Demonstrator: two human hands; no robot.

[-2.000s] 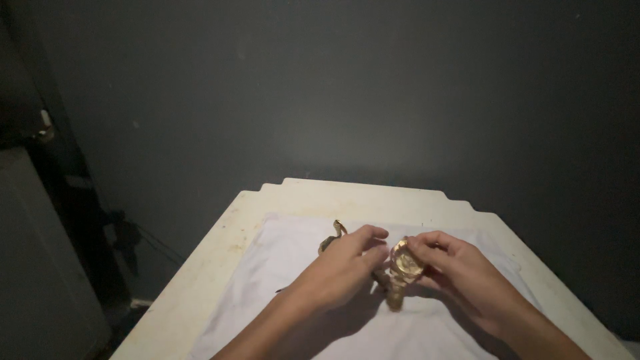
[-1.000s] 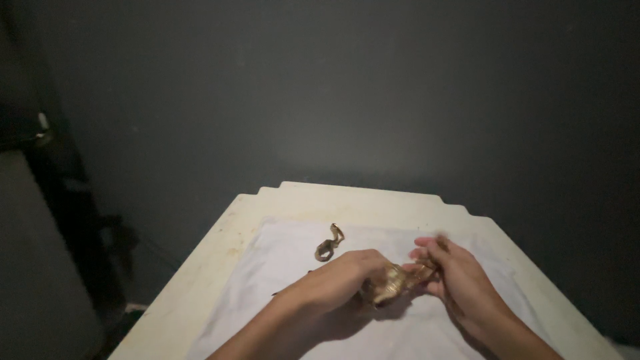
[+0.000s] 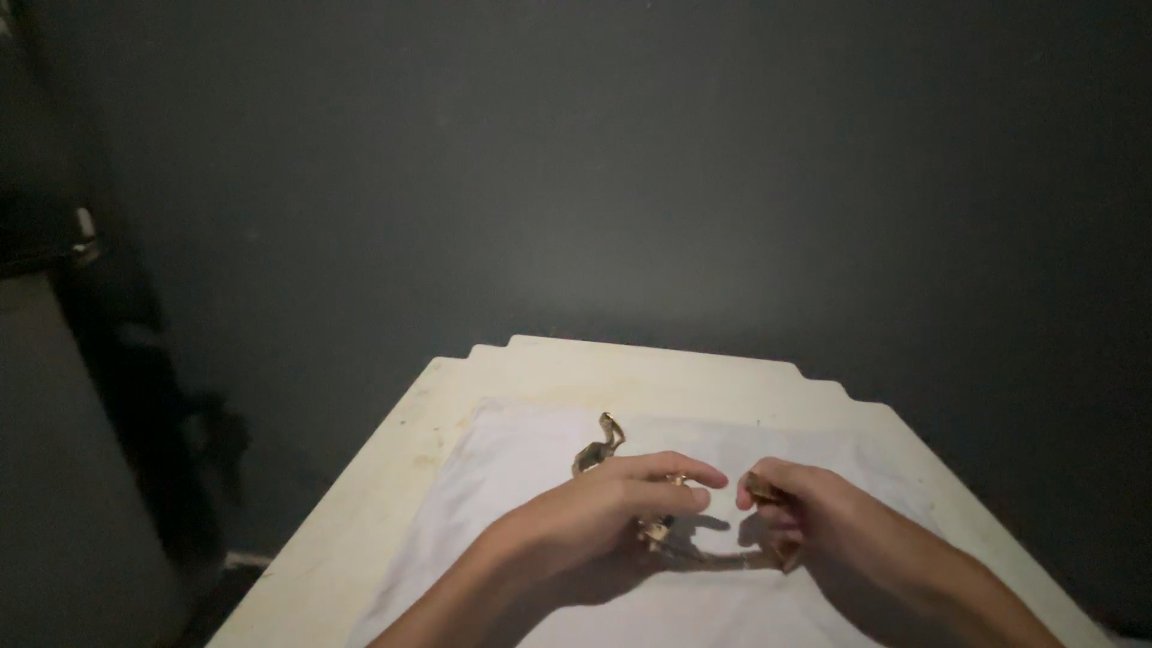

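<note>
My left hand (image 3: 621, 499) is over the white cloth, its fingers curled around part of a gold-coloured metal wristwatch (image 3: 655, 533), largely hidden under the palm. My right hand (image 3: 801, 504) grips a gold-coloured metal piece (image 3: 763, 489) between thumb and fingers. A gold-coloured band (image 3: 729, 562) spans the gap below both hands, near the cloth; whether it joins both pieces is unclear. Just beyond my left hand lies a second gold-coloured metal item (image 3: 598, 450), looped at its near end, with a thin bent part pointing away.
A white cloth (image 3: 450, 504) is spread over a cream table (image 3: 648, 364) with stepped far corners. Behind it rises a dark wall (image 3: 630, 180). A grey panel-like object (image 3: 81, 450) stands at the far left, with dark, indistinct shapes beside it.
The watch face seen two seconds ago by my right hand is no longer visible. My hands came together one second ago and are now farther apart, with the band stretched between them.
</note>
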